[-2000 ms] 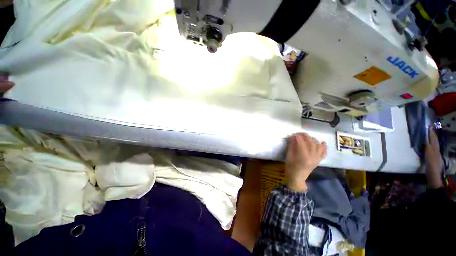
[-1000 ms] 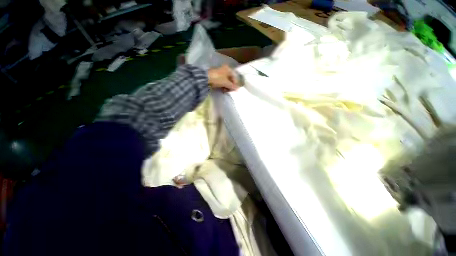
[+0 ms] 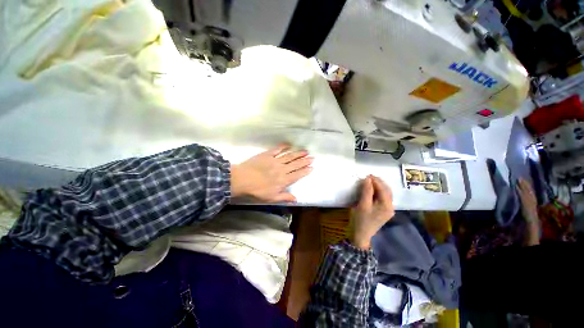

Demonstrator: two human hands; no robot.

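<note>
Cream fabric (image 3: 256, 96) lies over the white table, crumpled at the far left and flatter along the near edge. My left hand (image 3: 272, 174) lies palm down on the flat part, fingers spread, holding nothing. My right hand (image 3: 374, 202) is at the table's near edge by the fabric's right end, fingertips drawn together; whether cloth is between them cannot be told. The sewing machine head (image 3: 378, 70) stands behind, its presser area (image 3: 221, 57) over the brightly lit cloth. More cream cloth (image 3: 240, 246) hangs between table and lap.
A small recessed tray (image 3: 426, 179) with brass-coloured pieces is right of my right hand. Another person's hand (image 3: 529, 204) is at grey cloth at the table's right end. Grey fabric (image 3: 416, 250) and a yellow container edge (image 3: 450, 317) are below the table edge.
The view has swung back from the table's left end to the machine. My left hand has moved from the fabric's far left end onto its flat part near my right hand.
</note>
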